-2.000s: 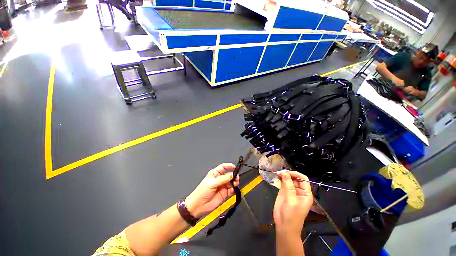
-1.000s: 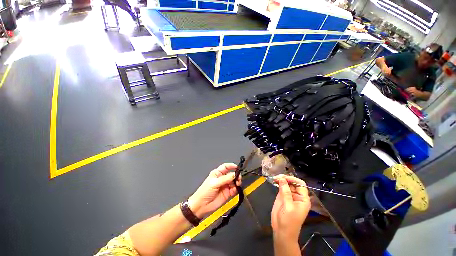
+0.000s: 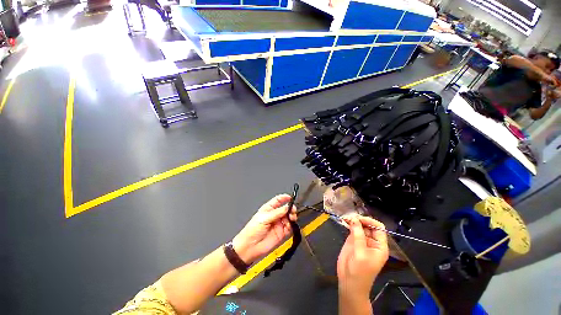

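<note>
My left hand (image 3: 270,223) holds a folded black strap (image 3: 294,241). Its narrow looped end stands up above the fingers and the rest hangs below them. My right hand (image 3: 364,246) pinches a thin shiny rod-like applicator (image 3: 418,238). Its dark tip end points left to the strap; whether it touches is too small to tell. Its long shiny end reaches right toward a small dark pot (image 3: 458,268). A large pile of black straps (image 3: 393,138) with silver fittings lies on the dark side table beyond my hands.
A blue tub (image 3: 470,237), a yellow speckled disc (image 3: 505,223) and a wooden stick (image 3: 492,247) are at the right. A person (image 3: 523,86) is at a white table (image 3: 492,130), upper right. A blue-and-white machine (image 3: 326,58) and a stool (image 3: 169,98) stand behind.
My hands keep nearly the same pose; the strap's looped end has turned slightly and its lower part hangs differently. The person at the white table has raised their arms.
</note>
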